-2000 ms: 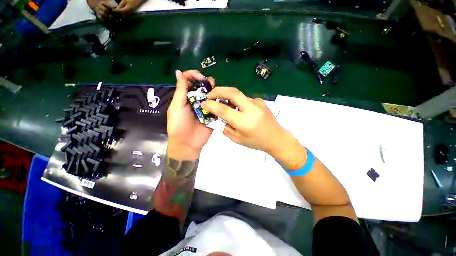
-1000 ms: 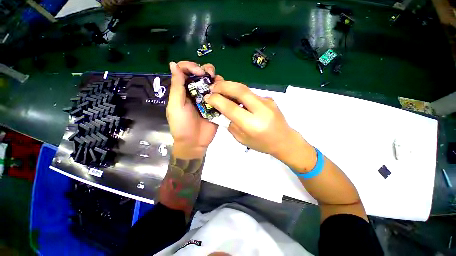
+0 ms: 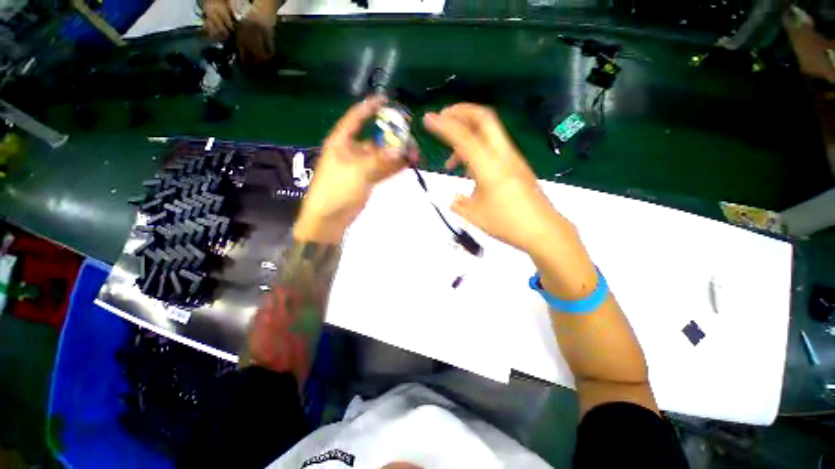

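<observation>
My left hand [image 3: 352,160], on the tattooed arm, holds a small electronic unit [image 3: 392,129] above the near edge of the green bench. The unit is blurred and shows bright and blue parts. A thin black lead runs down from it to a black connector [image 3: 468,243] over the white sheet [image 3: 403,266]. My right hand [image 3: 494,174], above a blue wristband, is just right of the unit, apart from it, with fingers spread and nothing seen in them. A small dark piece [image 3: 459,281] lies on the white sheet.
Black moulded parts [image 3: 183,224] stand in zigzag rows on a black printed sheet [image 3: 261,238] at left. A blue bin [image 3: 73,366] is below. A green circuit board [image 3: 569,128] and wired parts lie on the belt. A black square [image 3: 693,332] lies at right. Another person's hands [image 3: 240,23] show opposite.
My right hand has come off the unit and opened. My left hand has moved the unit up and away. The lead and connector now hang in view. The green board on the belt has shifted left.
</observation>
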